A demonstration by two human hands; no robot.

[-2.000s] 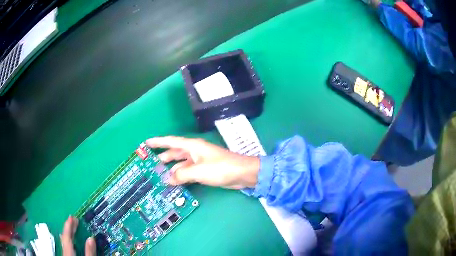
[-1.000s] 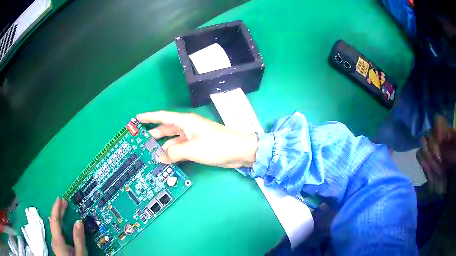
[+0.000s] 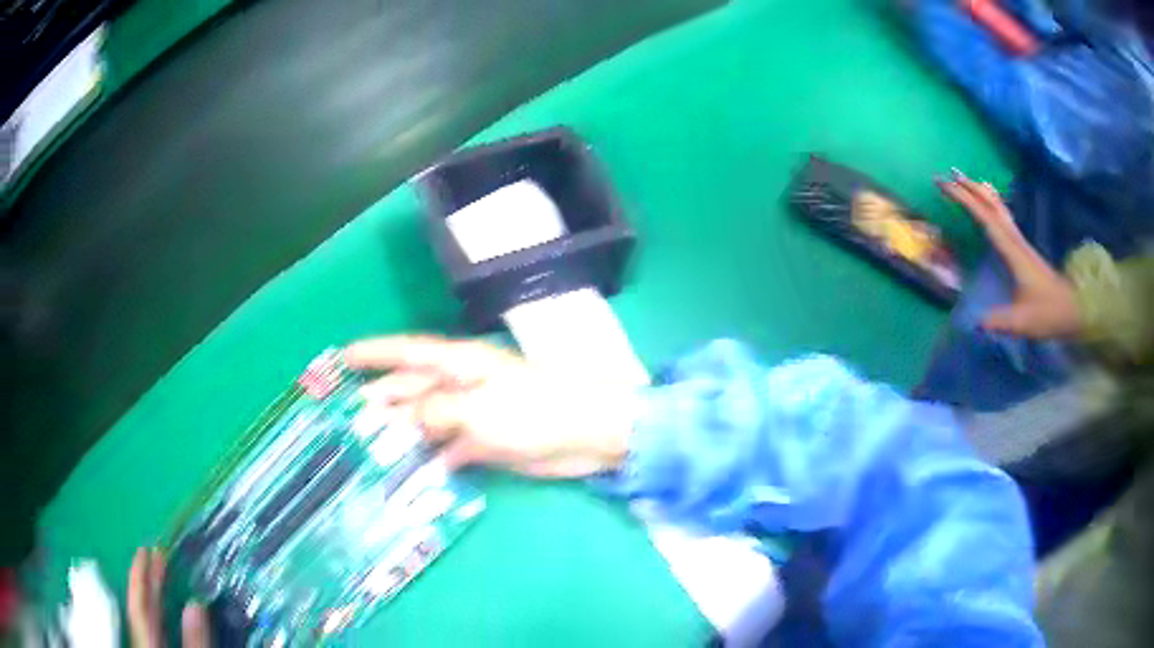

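The circuit board (image 3: 323,506) lies at the lower left on the green mat, component side up, strongly blurred. Its red block (image 3: 322,375) is at the upper corner. My right hand (image 3: 494,405) rests over the board's upper right end, with fingertips at the red block and on the board. My left hand (image 3: 165,605) is cut off by the bottom edge, with fingers at the board's lower left end. The label strip (image 3: 576,339) runs out of the black box (image 3: 544,272) and passes under my right wrist. A white label roll (image 3: 506,220) sits in the box.
A phone (image 3: 876,230) lies on the green mat (image 3: 709,165) at the right. Another person's hand (image 3: 1031,285) is near it, and a blue sleeve (image 3: 1050,89) is above. White gloves (image 3: 91,608) lie at the lower left. The dark conveyor belt (image 3: 304,114) runs behind.
The view has shifted and blurred, so box, phone and board sit lower in the picture. Another person's hand now shows beside the phone. Both my hands remain at the board.
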